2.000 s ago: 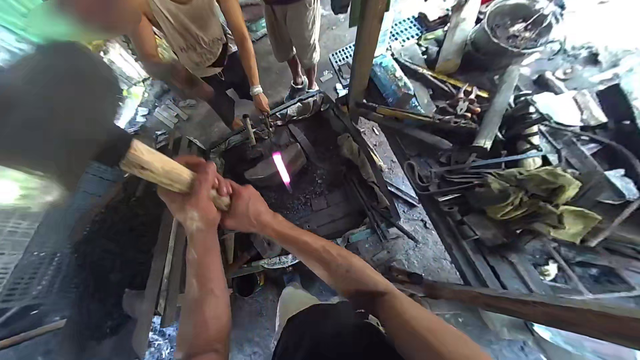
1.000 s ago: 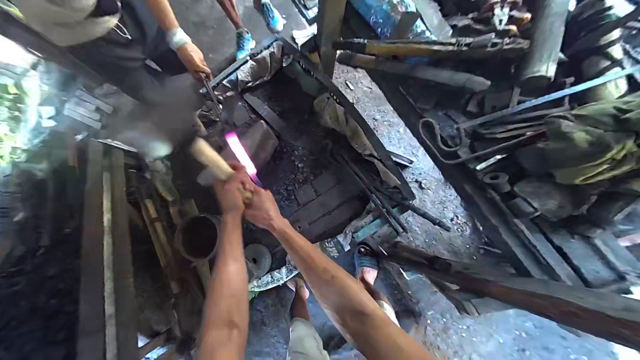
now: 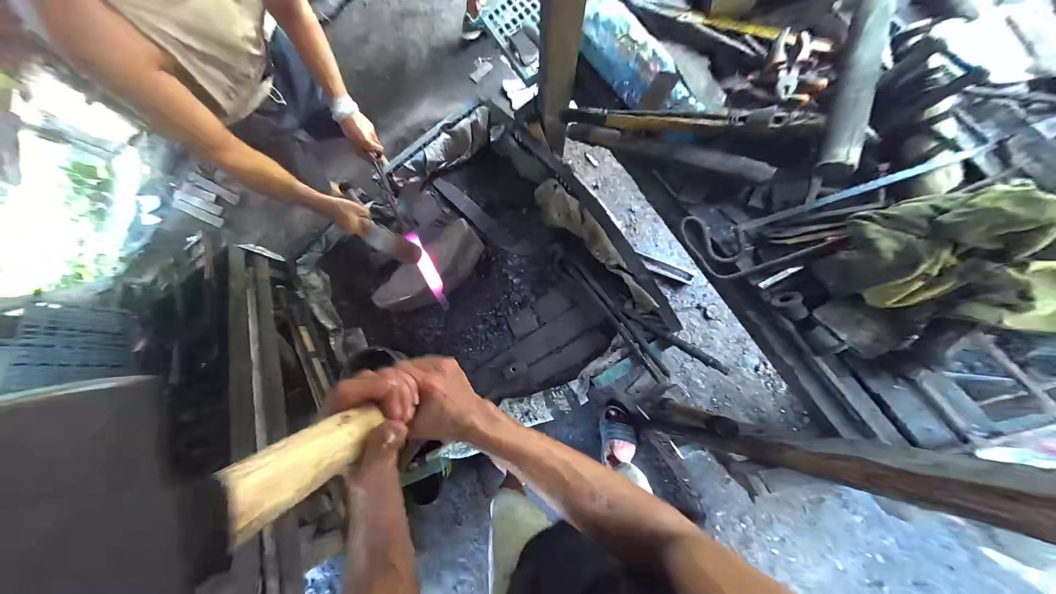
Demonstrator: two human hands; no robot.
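Note:
My left hand (image 3: pixel 373 406) and my right hand (image 3: pixel 441 398) are closed together around the pale wooden handle (image 3: pixel 305 466) of a sledgehammer. Its large dark steel head (image 3: pixel 82 483) fills the lower left, close to the camera. Beyond my hands, a glowing metal bar (image 3: pixel 426 268) lies across a block-like anvil (image 3: pixel 454 247). Across from me, a co-worker has one hand on what look like tongs (image 3: pixel 384 186) at the bar's far side, and the other hand (image 3: pixel 351 214) on a hammer (image 3: pixel 396 242) whose head is at the bar's upper end.
A low frame (image 3: pixel 606 239) surrounds the anvil and dark, loose material. Metal rods (image 3: pixel 619 326) lean inside its right side. A wooden pole (image 3: pixel 825 462) crosses at lower right. Tools and crumpled cloth (image 3: pixel 924 247) cover a bench at right. A wooden post (image 3: pixel 561 74) rises behind the frame.
The sledgehammer head was over the anvil area a second ago; now it is at lower left, beside me. The co-worker's hammer has come to the glowing bar. The view has shifted.

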